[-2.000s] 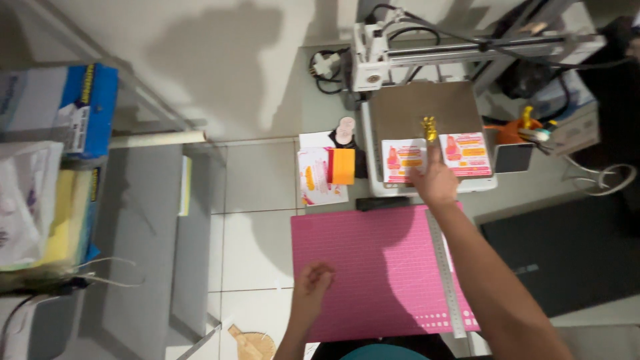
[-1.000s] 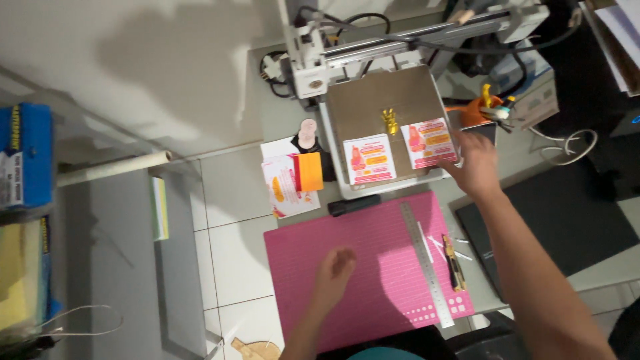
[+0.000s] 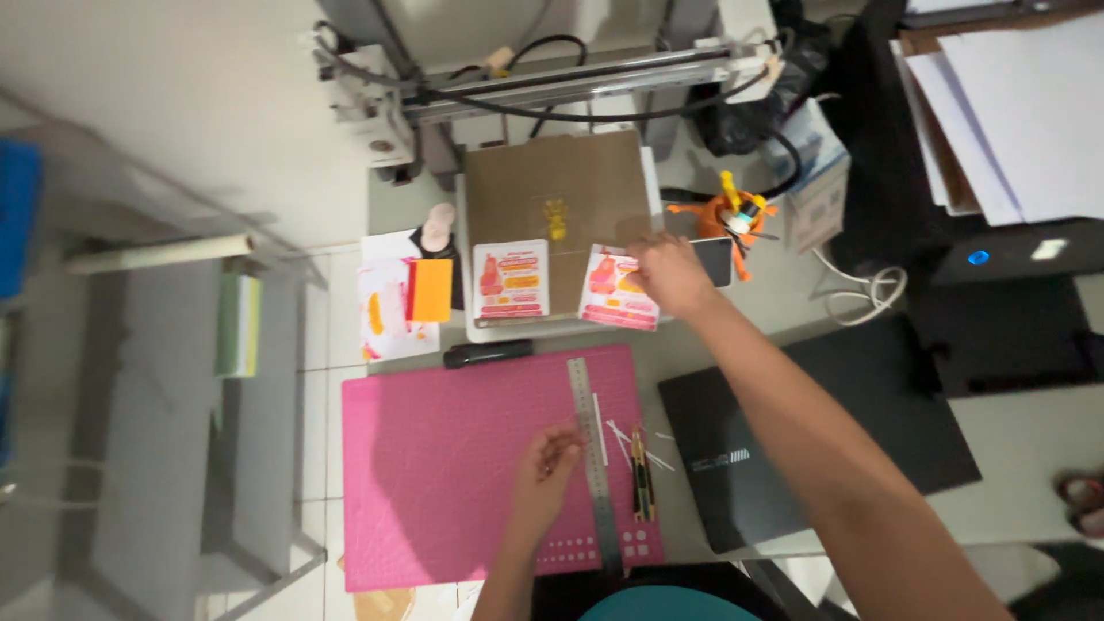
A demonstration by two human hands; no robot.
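My right hand (image 3: 673, 276) is on the right edge of a printed card (image 3: 608, 289), which lies tilted on the front right of a 3D printer's brown build plate (image 3: 517, 185); whether the fingers grip it cannot be told. A second printed card (image 3: 511, 280) lies to its left, and a small yellow figure (image 3: 555, 220) sits behind the two. Over the pink cutting mat (image 3: 457, 466), my left hand (image 3: 552, 466) is half curled near a steel ruler (image 3: 592, 448), with nothing seen in it. Craft knives (image 3: 642, 479) and white paper strips (image 3: 601, 431) lie right of the ruler.
The printer's gantry (image 3: 569, 78) spans the back. An orange holder (image 3: 726, 216) and a phone (image 3: 712, 261) stand and lie right of the plate. A closed black laptop (image 3: 828, 423) is at the right, partly under my right forearm. Painted paper (image 3: 388, 319) and an orange card (image 3: 431, 290) lie left.
The right card has become tilted, with its left edge farther from the plate's right side than my hand. My right hand has moved from the card's right corner onto its edge.
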